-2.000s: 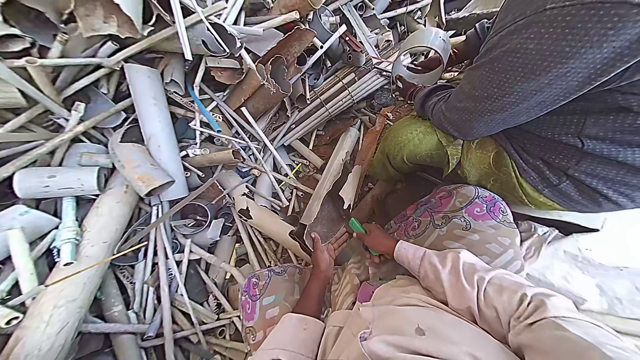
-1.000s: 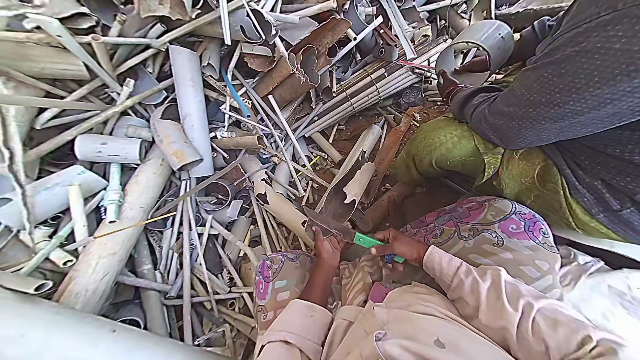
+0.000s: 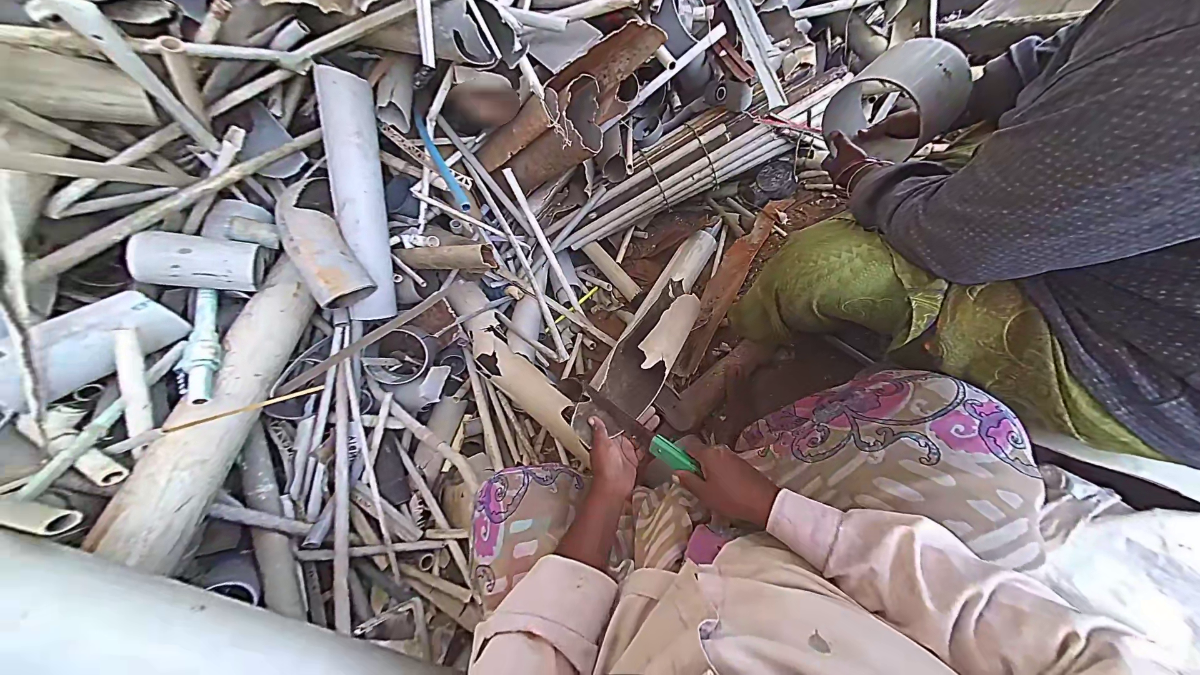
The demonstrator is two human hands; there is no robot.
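Note:
My right hand [image 3: 733, 481] is closed around the green handle of a knife [image 3: 673, 454], whose dark blade points up and to the left. My left hand [image 3: 614, 461] is at the near end of a split, broken plastic pipe [image 3: 630, 373], close under the blade; its fingers touch the pipe's edge. That pipe has jagged edges and slants away from my lap toward the pile. Beside it on the left lies another broken cream pipe [image 3: 525, 380]. Whether the blade touches the split pipe cannot be told.
Scrap plastic pipes [image 3: 202, 441] heap up in front and to the left. A bundle of thin pipes [image 3: 689, 173] lies beyond. At the right sits another person [image 3: 1059, 178], holding a wide grey pipe ring [image 3: 923, 80]. A large pale pipe [image 3: 187, 619] crosses the lower left corner.
The knife blade, mostly hidden two seconds ago, now shows pointing up-left over the pipe's near end. The view has shifted left, bringing in the large pale pipe.

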